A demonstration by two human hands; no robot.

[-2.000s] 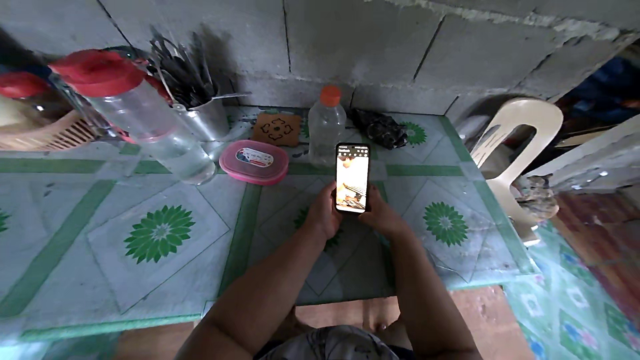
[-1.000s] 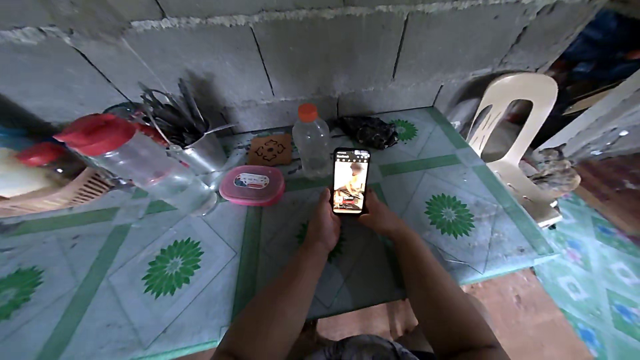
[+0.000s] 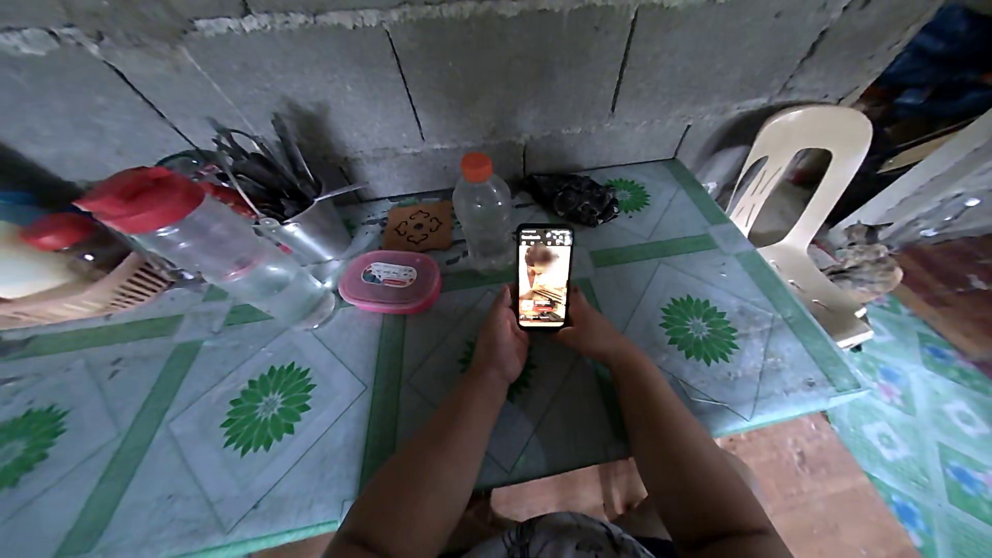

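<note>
A lit smartphone (image 3: pixel 544 276) is held upright between my two hands above the table. My left hand (image 3: pixel 502 338) grips its lower left edge, and my right hand (image 3: pixel 590 327) grips its lower right edge. The screen shows a bright picture of a person. Just behind the phone stands a clear plastic bottle (image 3: pixel 482 217) with an orange cap. To the left of my left hand lies a pink lidded plastic container (image 3: pixel 390 282). A brown square piece with a dark cut pattern (image 3: pixel 418 226) lies behind that container.
A red-lidded pitcher (image 3: pixel 240 260), a metal cup of utensils (image 3: pixel 310 232) and a plastic basket (image 3: pixel 116 291) stand at the left. A crumpled black plastic bag (image 3: pixel 575 198) lies near the block wall. Beyond the table's right edge are a plastic chair (image 3: pixel 802 186) and a cat (image 3: pixel 862 267).
</note>
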